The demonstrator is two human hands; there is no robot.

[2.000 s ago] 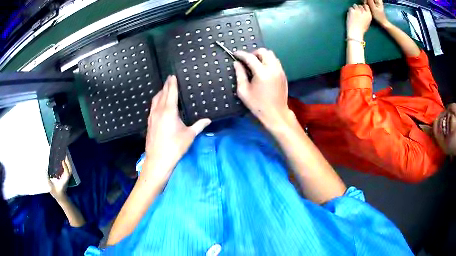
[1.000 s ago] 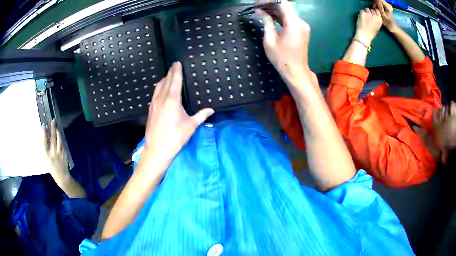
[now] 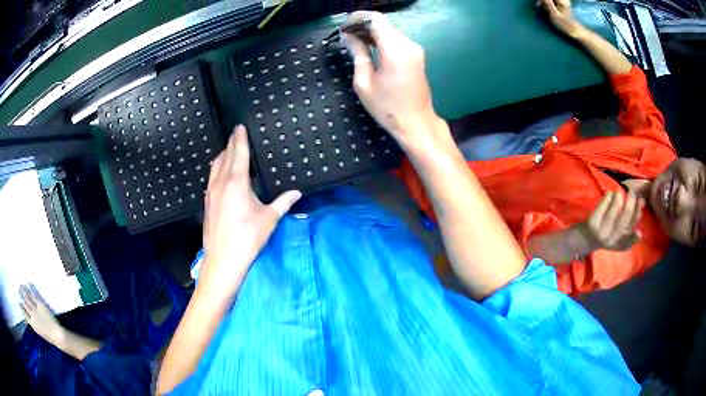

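Two black component trays lie side by side, the left tray (image 3: 155, 147) and the right tray (image 3: 298, 116), with rows of small pale components in their pockets. My right hand (image 3: 393, 77) is over the upper right part of the right tray, fingers pinched on thin dark tweezers (image 3: 334, 36) whose tip is near the top rows. The exact kind of tool is hard to tell. My left hand (image 3: 236, 201) rests at the near left edge of the right tray, by the gap between the trays, fingers and thumb apart, holding nothing.
Metal rails (image 3: 155, 46) run beyond the trays. The trays lie on a green bench top (image 3: 495, 58). At right sits a person in orange (image 3: 573, 186), one hand on the bench. At left, another person's hand (image 3: 42, 317) rests on white paper (image 3: 31, 240) on a clipboard.
My right hand has moved from mid-tray to the upper part of the right tray. The orange-clad person has drawn one hand back to the chest. The left person's hand has moved down the paper.
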